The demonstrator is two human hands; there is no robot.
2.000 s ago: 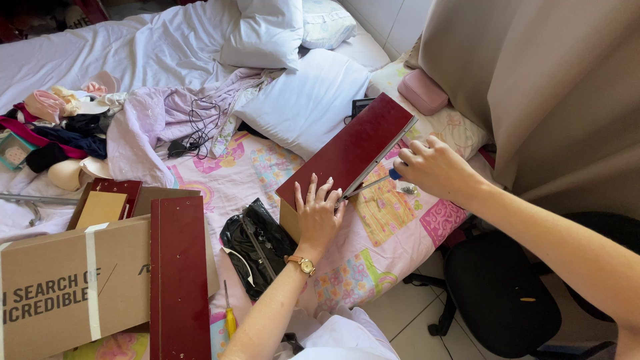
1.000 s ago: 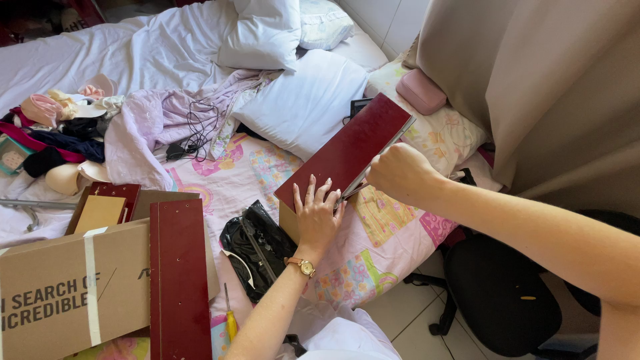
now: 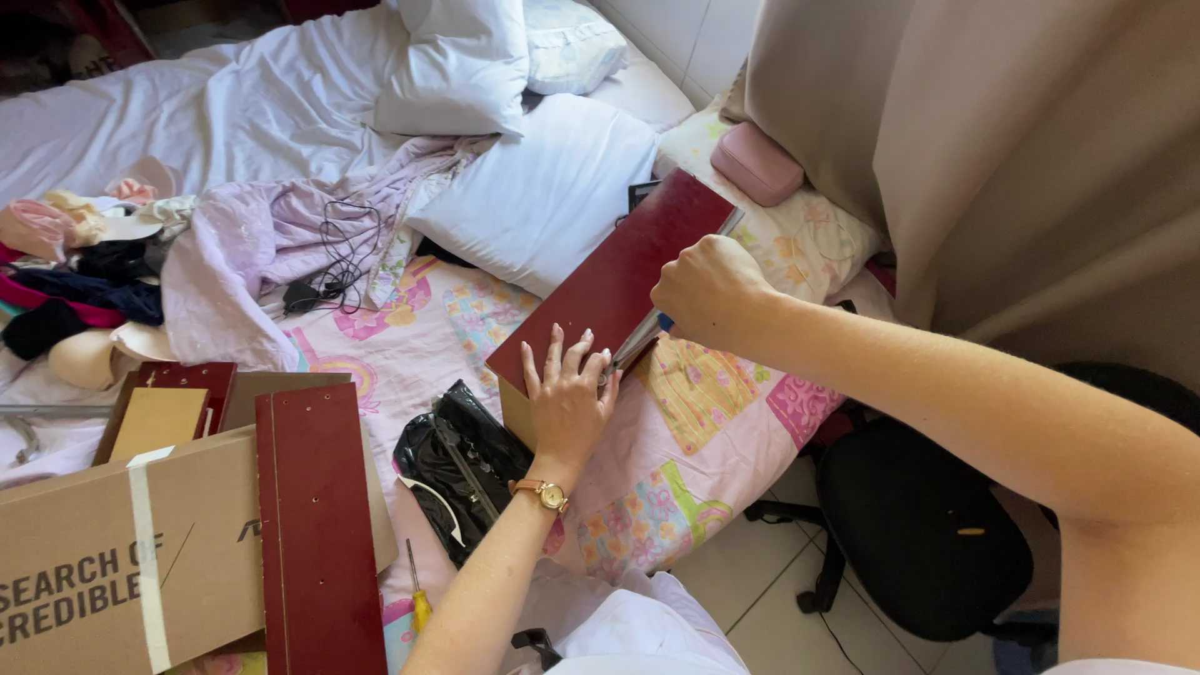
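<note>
A dark red wooden panel piece (image 3: pixel 614 267) lies slanted on the bed, a pale side under its near end. My left hand (image 3: pixel 572 403), with a watch at the wrist, rests spread on its near corner, fingertips beside a small metal part at the edge. My right hand (image 3: pixel 708 291) is closed around the blue handle of a screwdriver (image 3: pixel 665 322); its shaft points along the panel's edge towards my left fingers. The tip is hard to make out.
Left of my forearm lie a black plastic bag (image 3: pixel 464 450), a yellow-handled screwdriver (image 3: pixel 419 600), another red panel (image 3: pixel 322 525) and a cardboard box (image 3: pixel 84 562). A black office chair (image 3: pixel 923 525) stands at the right, below a curtain (image 3: pixel 1050 187).
My right hand has turned and moved up over the screwdriver handle since the earliest frame, and its elbow is raised higher. My left hand has stayed on the panel's corner.
</note>
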